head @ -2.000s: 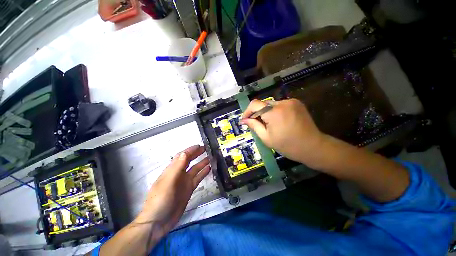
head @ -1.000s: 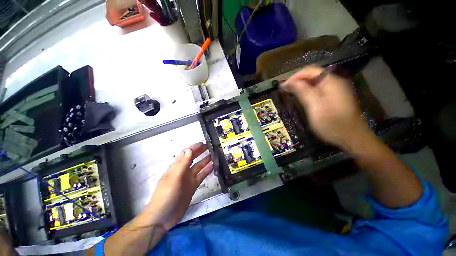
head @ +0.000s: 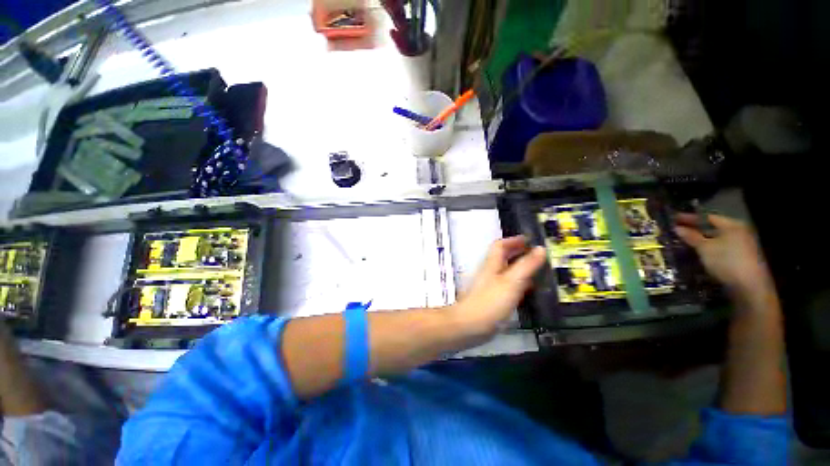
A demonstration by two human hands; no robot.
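Observation:
A black solder pallet point(head: 526, 300) lies at the right, over the dark conveyor section. It holds two yellow-edged circuit boards point(head: 592, 248) with a green hold-down strip point(head: 622, 250) across both. My left hand point(head: 499, 284), with a light blue wrist band, grips the pallet's left edge, thumb on the frame. My right hand point(head: 723, 255) is at the pallet's right edge with its fingers on the frame. It is blurred, and I cannot tell if it also holds tweezers.
Another pallet point(head: 257, 278) with two boards lies left on the rails, part of a third beyond it. A strip tray point(head: 164, 150), polka-dot cloth point(head: 221, 168), small black holder point(head: 344, 171), pen cup point(head: 431, 136) and parts box point(head: 343, 27) are on the bench. A person's sleeve point(head: 45, 437) shows lower left.
The pallet has moved right, off the white bench part onto the dark conveyor. My left hand has followed to its left edge. My right hand has come down to its right edge. The view has turned.

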